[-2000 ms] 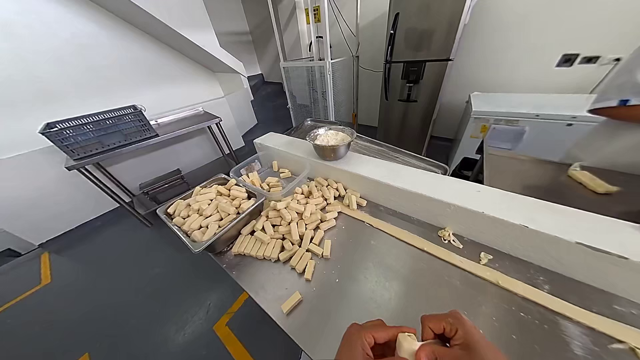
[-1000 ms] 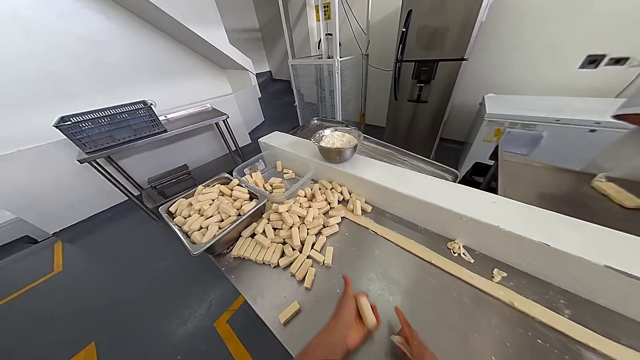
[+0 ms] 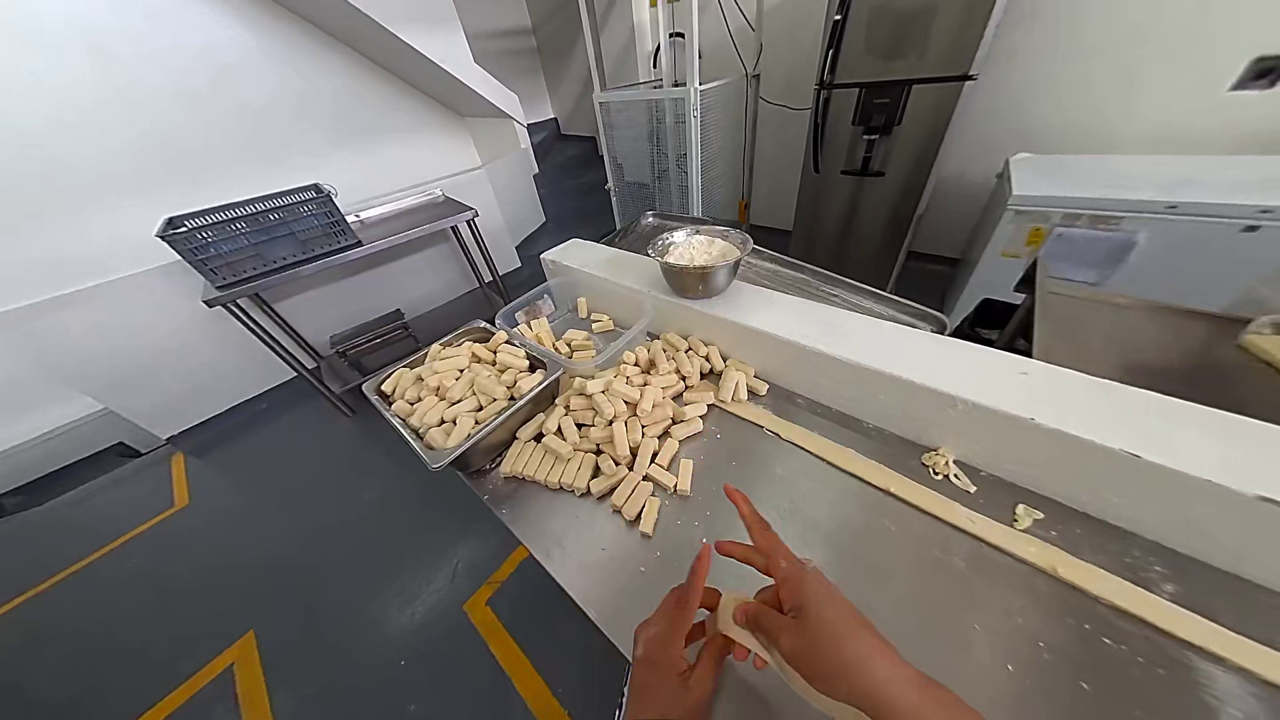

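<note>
Both hands are together over the near part of the steel table. My left hand [image 3: 680,635] and my right hand [image 3: 805,610] hold a pale dough piece [image 3: 736,618] between their fingers, with both index fingers extended. A pale dough strip trails from it below my right hand; the fingers hide part of the piece. Ahead and to the left lies a pile of short pale sticks [image 3: 640,410]. A long flat dough strip [image 3: 930,505] runs diagonally across the table to the right.
A steel pan [image 3: 430,462] of wrapped-looking pieces and a clear plastic tub [image 3: 635,330] with sticks stand beyond the pile. A metal bowl of white powder [image 3: 700,270] sits on the white ledge [image 3: 900,360]. Dough scraps [image 3: 945,468] lie near the ledge.
The lone stick that lay apart near the table's left edge is gone from there. My hands, apart one second ago, have come together on the dough piece.
</note>
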